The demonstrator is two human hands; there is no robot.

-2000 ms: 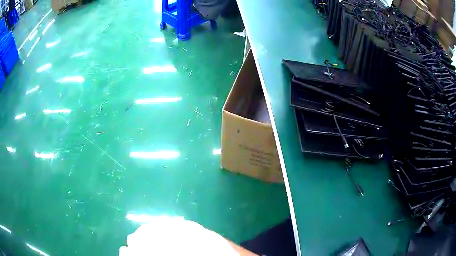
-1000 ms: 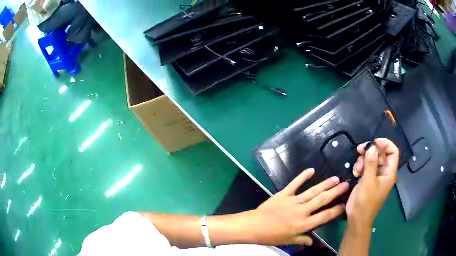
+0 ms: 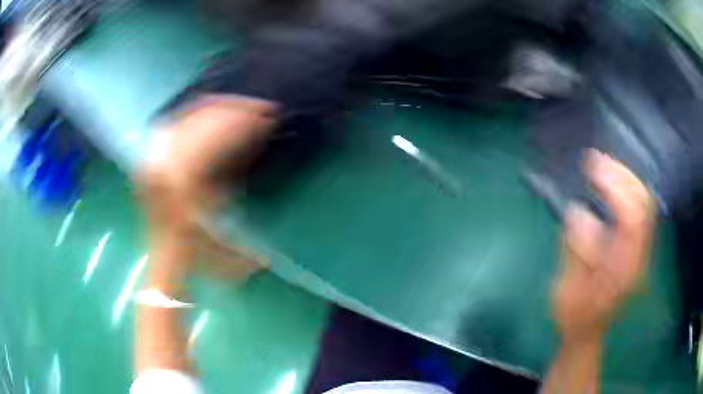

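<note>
The picture is strongly blurred. My left hand (image 3: 208, 146) is at the left, with its fingertips against the dark panels (image 3: 301, 115) lying on the bench; whether it grips one is too blurred to tell. My right hand (image 3: 609, 238) is at the right, thumb and fingers apart and curved, at the near edge of the smooth grey-black covers (image 3: 632, 131). I cannot tell if a cover edge is between its fingers. A small light tip of a cable (image 3: 405, 145) shows over the green bench top between the hands.
The green bench top (image 3: 385, 238) has a pale front edge (image 3: 339, 296) curving across below. Part of the brown carton (image 3: 223, 258) shows below the edge by my left forearm. A blue stool (image 3: 50, 165) stands on the floor at the far left. More dark items lie along the back.
The black panel both hands worked on is no longer in front of me. My left hand has moved left and away to the dark panels; my right hand is now at the covers. The view has turned.
</note>
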